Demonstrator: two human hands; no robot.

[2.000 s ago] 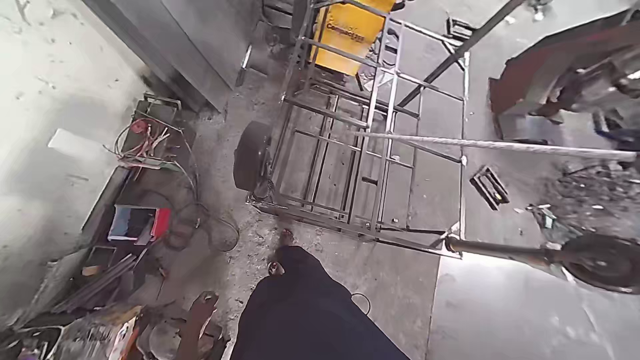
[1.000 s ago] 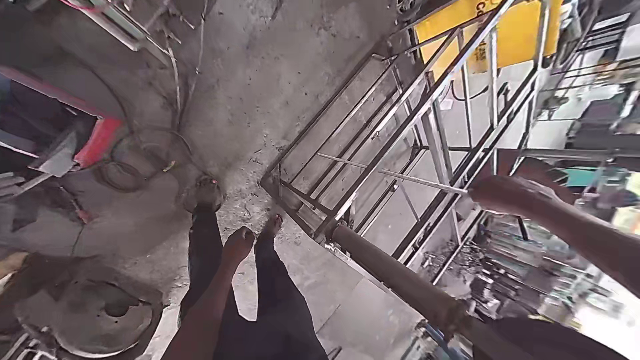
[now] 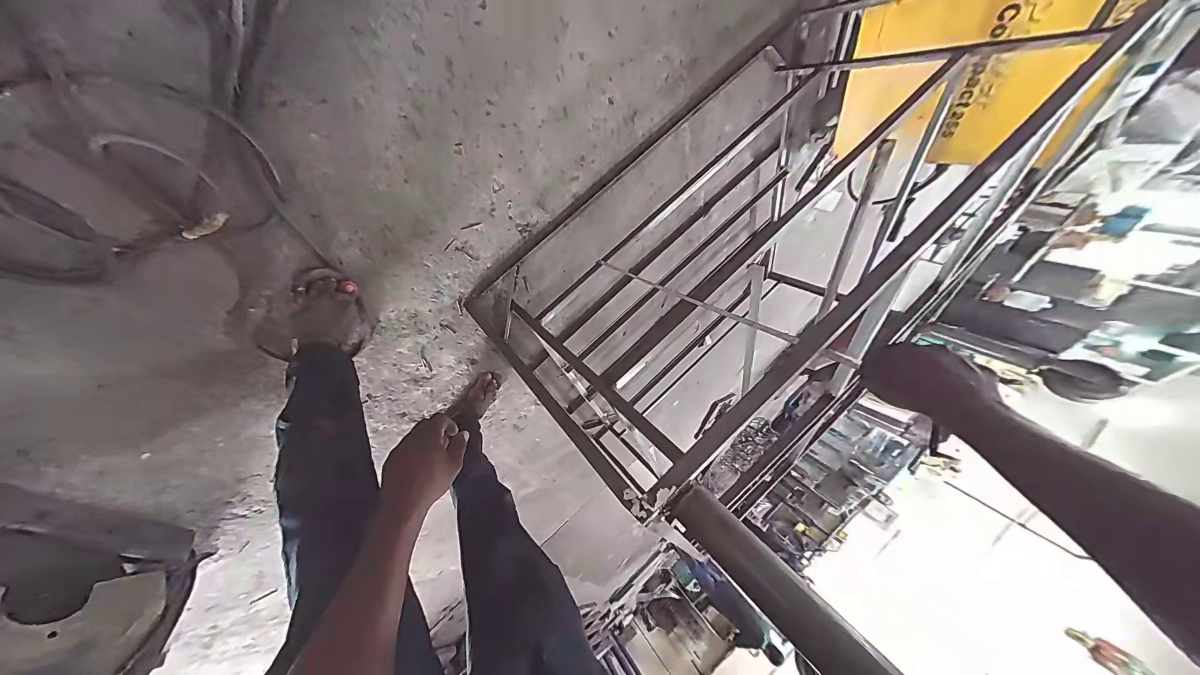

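My left hand (image 3: pixel 427 459) hangs over my legs with its fingers curled and nothing visible in them. At the right, my right hand (image 3: pixel 919 380) is closed around the end of a thin metal rod (image 3: pixel 698 302). The rod slants up and left across a welded metal frame (image 3: pixel 750 427) of narrow bars, which lies beside my feet. My palm side and the exact grip are hidden. A thick round metal pipe (image 3: pixel 769 581) runs from the frame's near corner toward the bottom edge.
A yellow panel (image 3: pixel 984 84) bearing writing is behind the frame's upper end. Cables or hoses (image 3: pixel 253 155) coil on the floor at upper left. A dark metal part with a curved cutout (image 3: pixel 89 600) lies at lower left. Assorted metal items (image 3: pixel 844 478) lie beyond the frame.
The view has swung strongly from the first frame. Both hands, out of sight two seconds ago, are now in view. The right hand keeps the rod it held one second ago.
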